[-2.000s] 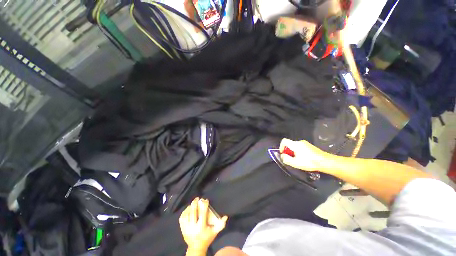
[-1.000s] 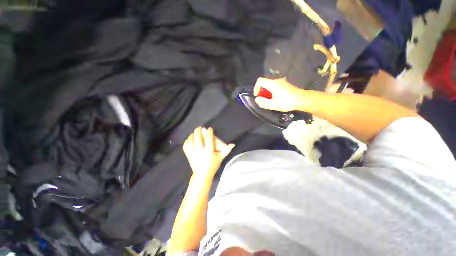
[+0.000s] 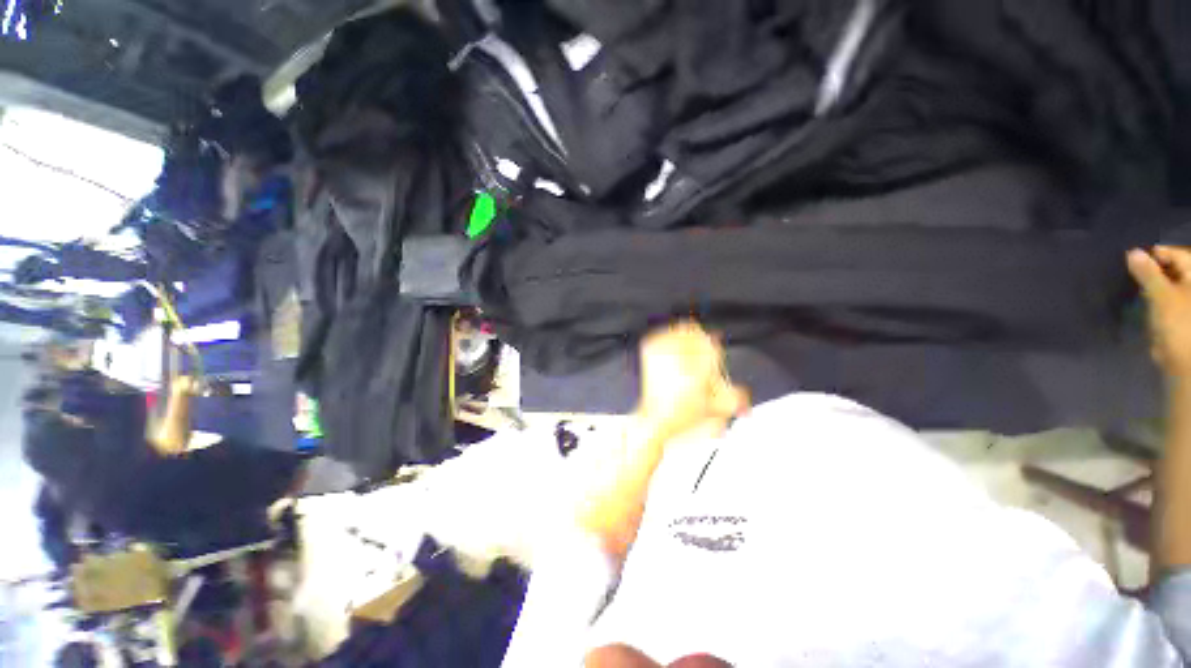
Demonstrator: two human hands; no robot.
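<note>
A long black garment piece lies stretched from left to right along the front of the pressing table. My left hand is blurred and rests at the near edge of the cloth; whether its fingers hold the fabric is unclear. My right hand is at the far right, partly cut off by the picture's edge, with its fingertips at the right end of the cloth. Whether it grips the cloth is unclear. The iron is not in view.
Black pieces with white stripes are heaped behind, beside a green patch. Dark garments hang at left. Another person's arm shows further left. A brown stool stands at lower right, under the table edge.
The view has swung left. The iron that was in my right hand is no longer seen, and that hand is now at the cloth's right end. My left hand is lower on the cloth.
</note>
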